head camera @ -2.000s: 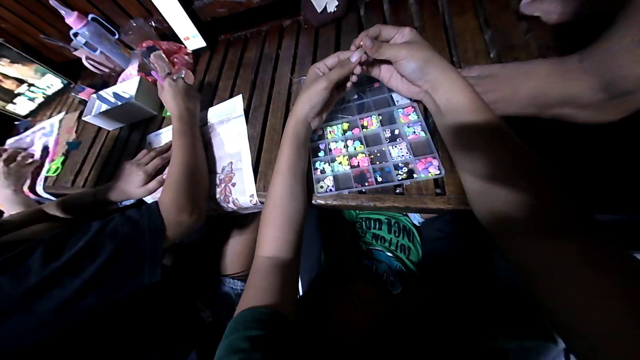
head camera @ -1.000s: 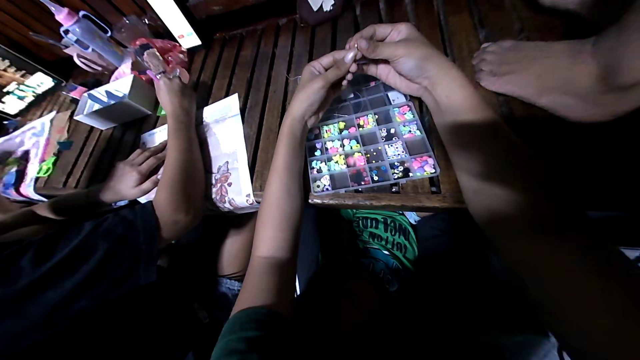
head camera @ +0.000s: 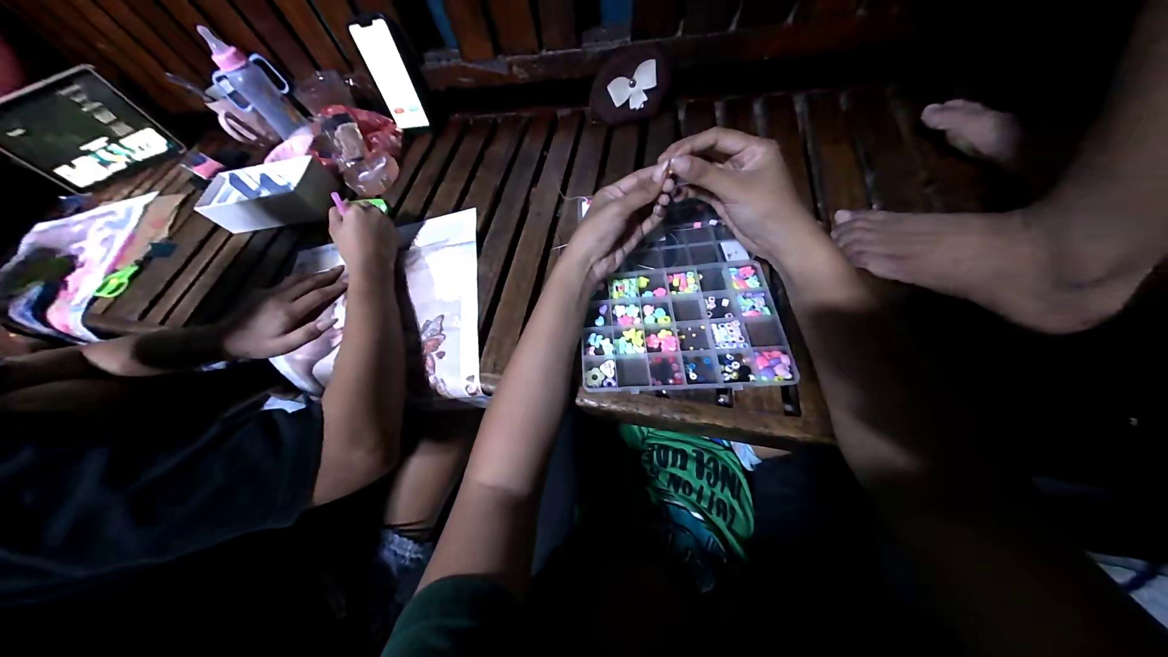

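My left hand and my right hand meet fingertip to fingertip above the back of a clear plastic bead organizer. Between their pinched fingers is a tiny item, too small to name, and a thin cord trails out to the left of my left hand. Under my hands the compartmented bead box lies on the slatted wooden surface, with colourful beads in many front compartments. Some compartments hold none that I can see. My wrists and fingers hide part of the box's back rows.
On the left, a person's hand holds a pink pen over an illustrated paper. Behind stand a white box, a lit phone, a baby bottle and a tablet. Another person's bare foot rests at right.
The bare foot at right has shifted since the earliest frame. The neighbouring person's upper hand, formerly raised near the pink bag, is now lower, over the paper. My hands stay together above the bead box.
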